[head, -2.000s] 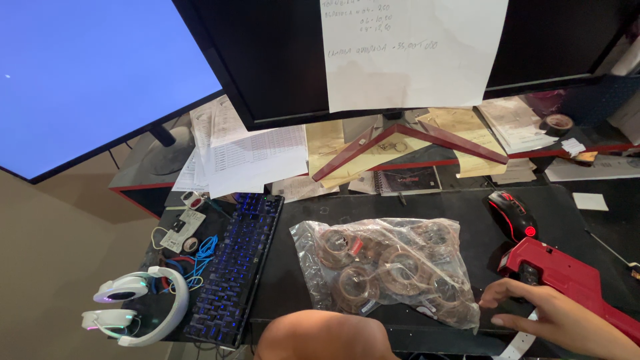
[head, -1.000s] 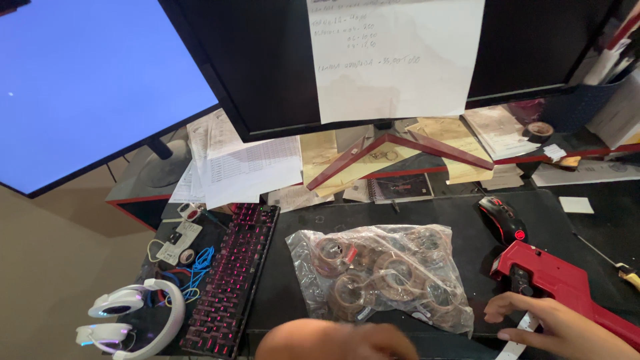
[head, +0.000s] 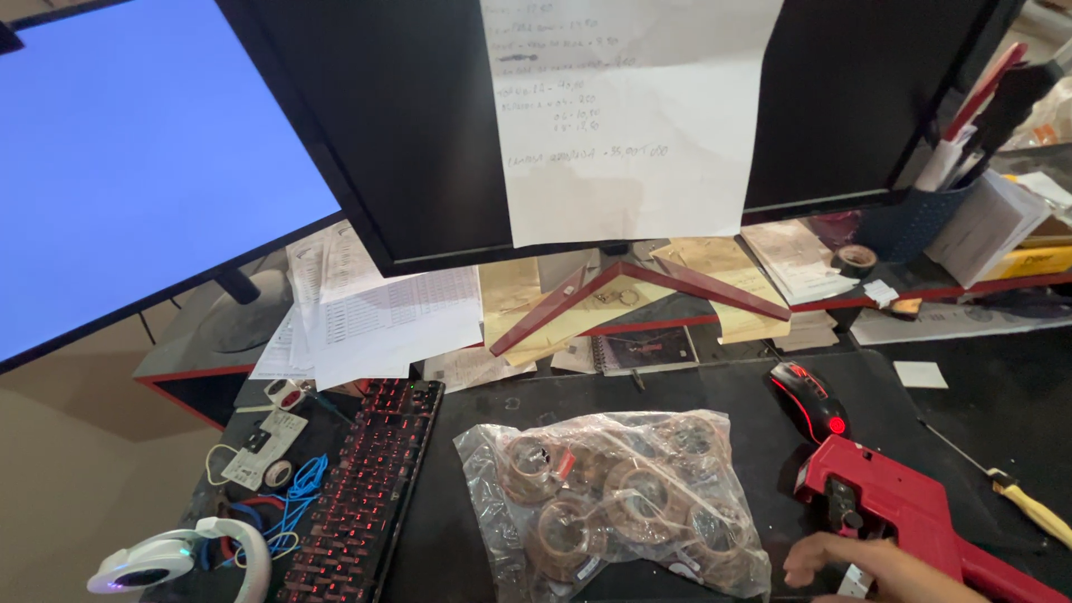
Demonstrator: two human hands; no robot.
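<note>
A clear plastic bag (head: pixel 620 502) with several brown rolls of packing tape inside lies on the black desk mat. My right hand (head: pixel 871 569) is at the lower right edge, just right of the bag, with its fingers partly curled. Beside and partly behind it lies a red tape dispenser (head: pixel 904 494) with a handle. Whether the hand grips anything is hidden by the frame's edge; a small pale strip shows beneath the fingers. My left hand is out of view.
A backlit keyboard (head: pixel 360 494) and white headphones (head: pixel 201 544) are at left, with blue cable (head: pixel 297 494) between them. A black mouse (head: pixel 808 402) lies above the dispenser, and a yellow-handled screwdriver (head: pixel 1005 486) at far right. Monitors, one bearing a written sheet (head: pixel 628 193), stand behind.
A rounded, blurred body part at the bottom centre in both earlier frames has left the view. My right hand sits lower in the frame. The keyboard lights turned from blue to red.
</note>
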